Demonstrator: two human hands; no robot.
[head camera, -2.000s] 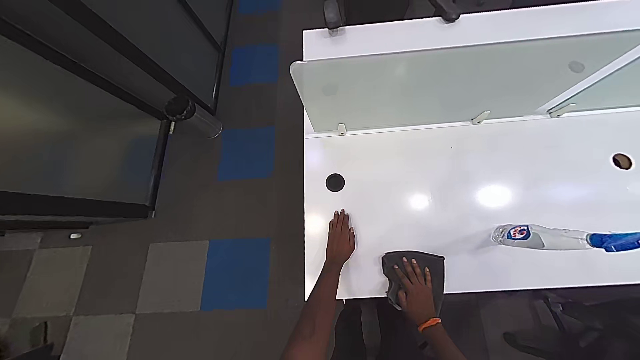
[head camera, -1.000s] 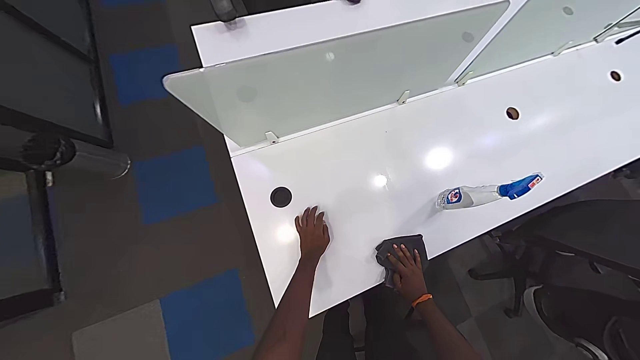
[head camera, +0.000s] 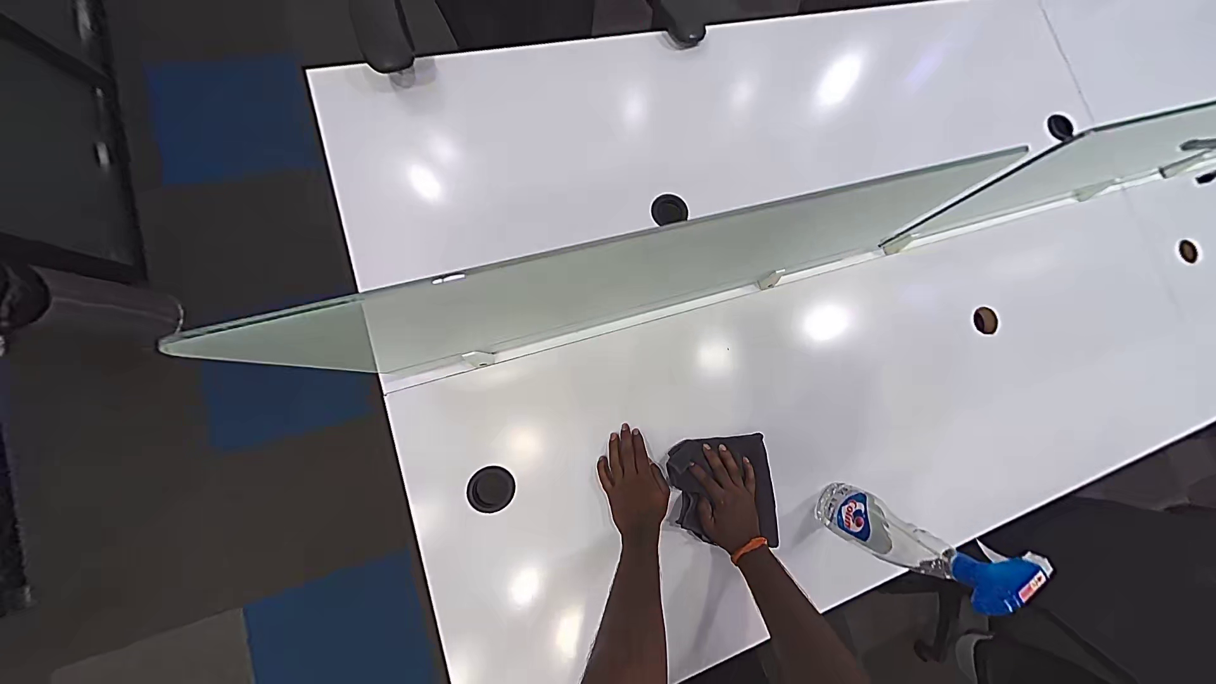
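My left hand rests flat on the white desk, palm down with fingers pointing away from me, holding nothing. Just right of it my right hand, with an orange band at the wrist, lies spread on a folded dark grey cloth, pressing it to the desk. A clear spray bottle with a blue trigger head lies to the right of the cloth, its head reaching over the near desk edge.
A frosted glass divider runs along the desk beyond my hands. A black cable grommet sits left of my left hand, and an uncovered cable hole is at the right. A dark chair stands at the near right edge.
My right hand and the cloth have moved farther onto the desk, closer to my left hand. The view has shifted and now shows the desk beyond the divider.
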